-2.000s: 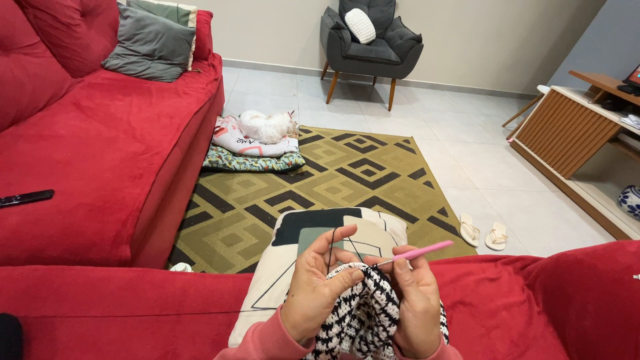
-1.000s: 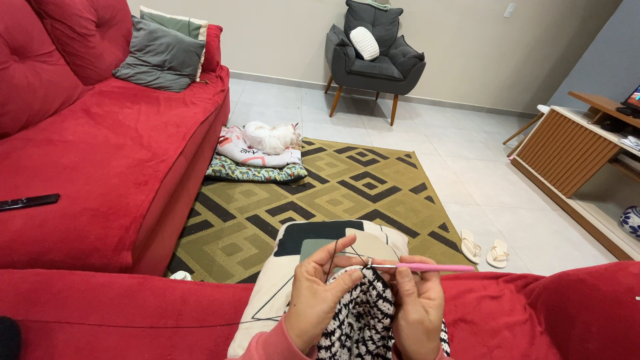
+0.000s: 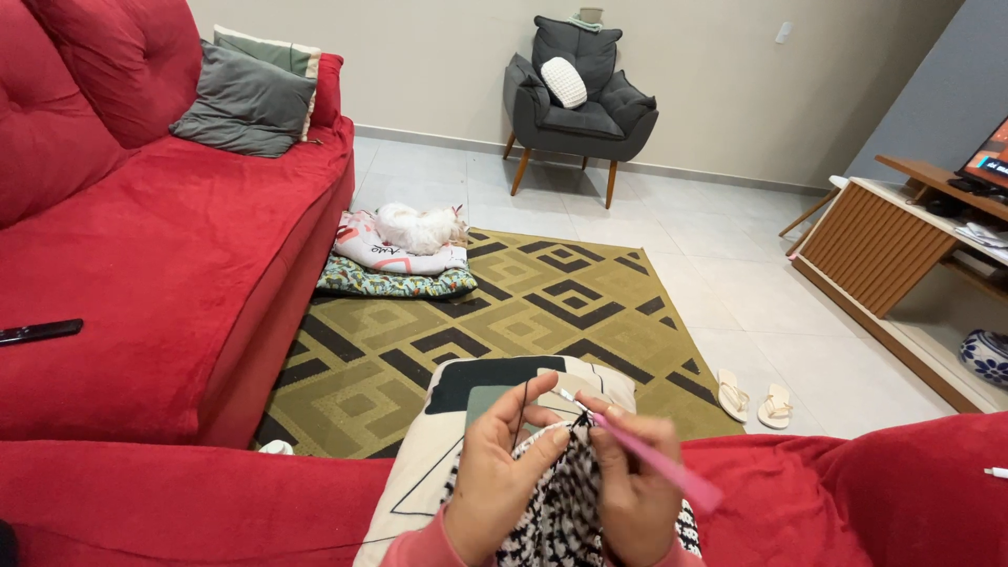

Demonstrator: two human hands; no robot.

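Low in the head view, my left hand [image 3: 504, 472] pinches the top edge of a black-and-white crocheted piece [image 3: 551, 504], with black yarn [image 3: 521, 413] looped over its raised index finger. My right hand [image 3: 638, 480] holds a crochet hook with a pink handle [image 3: 657, 463], blurred by motion; its metal tip points up and left, close above the work's edge. The fingers of my right hand also touch the work. Beneath both hands lies a patterned cushion [image 3: 417, 465]. The yarn trails off left across the red sofa.
Around me is a red sofa [image 3: 157, 496] with a remote control [image 3: 39, 332] on its left part. Beyond the cushion lie a patterned rug [image 3: 512, 315], a white dog [image 3: 417, 228] on folded bedding, and flip-flops [image 3: 732, 395]. A grey armchair [image 3: 583, 118] and a wooden TV stand [image 3: 874, 260] are farther off.
The hook was nearly level across the work one second ago; now its handle slants down to the right and its tip is raised. My left hand keeps its hold on the work.
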